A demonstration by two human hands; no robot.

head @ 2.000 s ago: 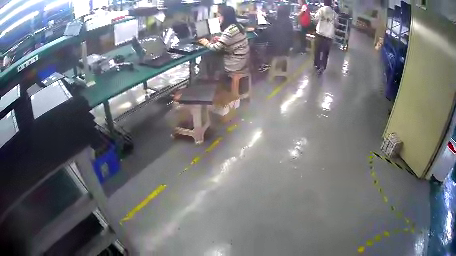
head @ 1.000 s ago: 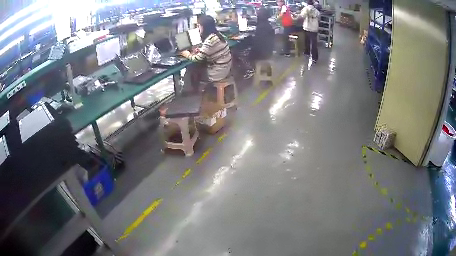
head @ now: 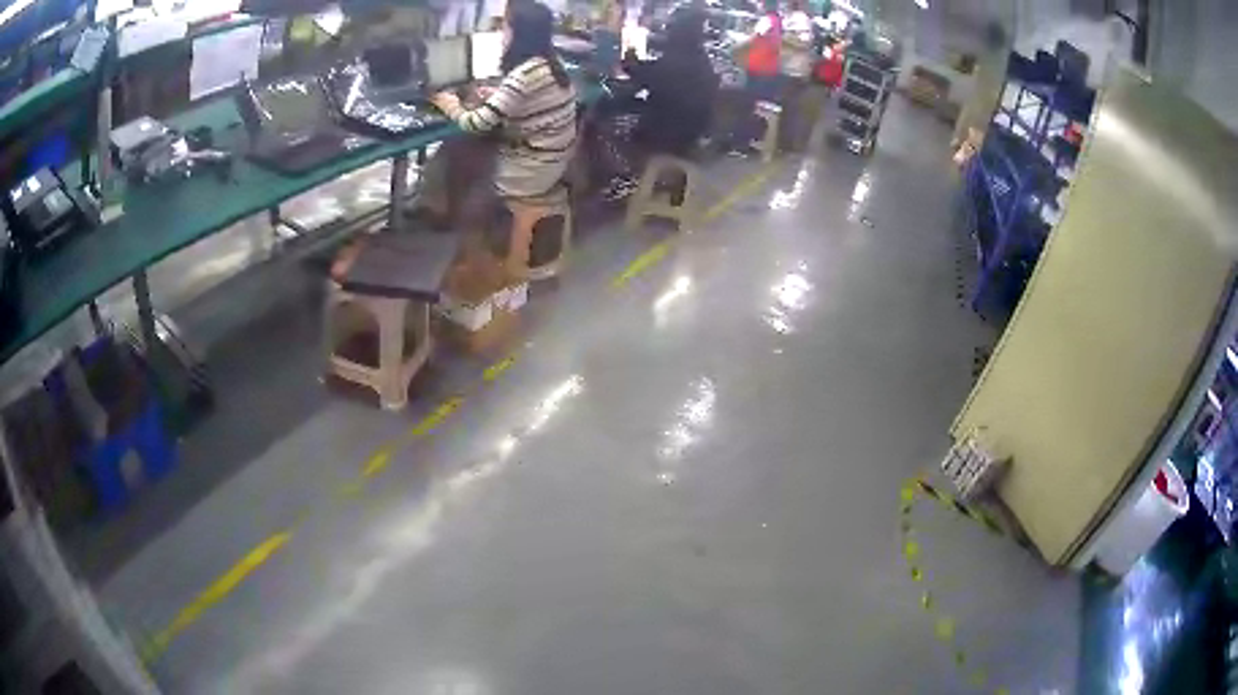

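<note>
Neither of my hands is in the picture. A pale grey rack frame point(head: 61, 597) is cut off at the lower left edge, blurred. Ahead of it on the floor stands a blue bin point(head: 132, 459) with dark and brown things in it. A beige plastic stool point(head: 394, 346) carries a flat dark square piece point(head: 394, 264) on top. Brown cardboard boxes point(head: 492, 326) stand just behind the stool.
A green-topped bench point(head: 217, 204) with open laptop-like units runs along the left; a person in a striped top point(head: 532, 129) sits at it. At right are a cream-yellow door point(head: 1113, 326), a blue-framed rack point(head: 1011, 204) and a white bucket point(head: 1140, 523). A tiered trolley point(head: 862, 102) stands far ahead.
The view has turned and tilted; bench, stool and seated person have shifted left. The black units at the left have left the picture, and less rack frame shows. The walking person is no longer clearly seen.
</note>
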